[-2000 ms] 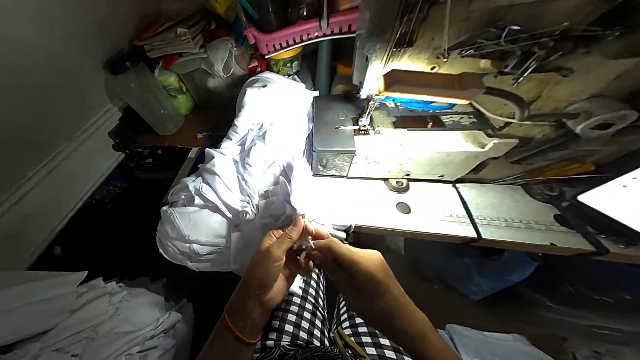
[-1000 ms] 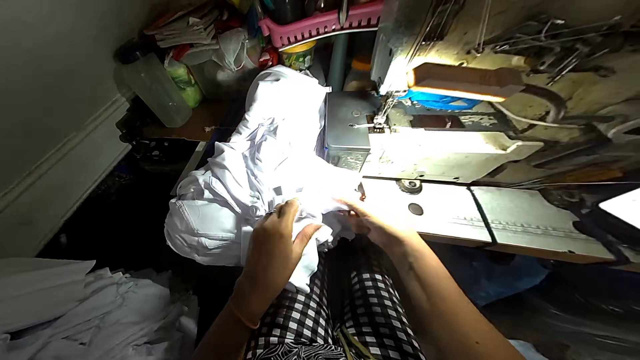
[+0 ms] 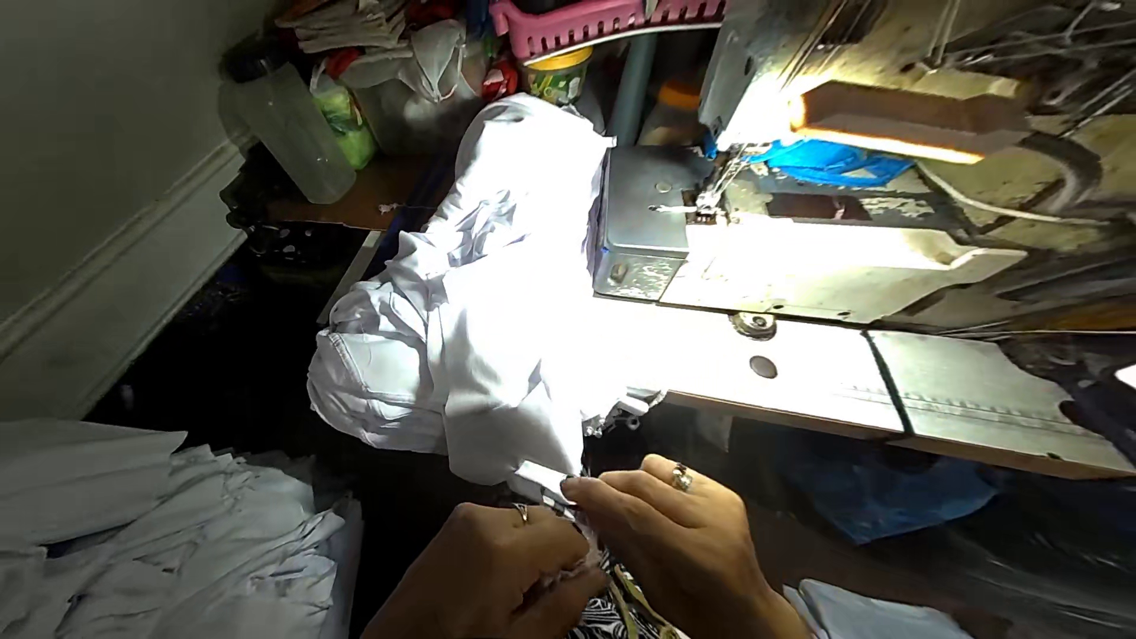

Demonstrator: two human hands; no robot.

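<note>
A bundle of white fabric (image 3: 497,328) lies over the left end of the sewing table and hangs over its front edge. My left hand (image 3: 506,568), wearing a ring, is closed around a small piece of white fabric at the bundle's lower end, above my lap. Beside it my right hand (image 3: 674,541), also ringed, pinches the same narrow white edge (image 3: 541,484) with its fingertips. The sewing machine's needle and presser foot (image 3: 708,202) stand behind, to the right of the bundle, with no fabric seen under them.
A work lamp (image 3: 896,120) lights the machine bed (image 3: 799,266). Stacked white fabric pieces (image 3: 160,541) lie at lower left. A plastic bottle (image 3: 297,133), a pink basket (image 3: 577,28) and a yellow-rimmed tub (image 3: 559,75) stand at the back. A blue plastic bag (image 3: 887,488) lies below the table.
Both hands have come down from the fabric on the table edge, where they were spread one second ago, to its lower end near my lap, and now grip it close together.
</note>
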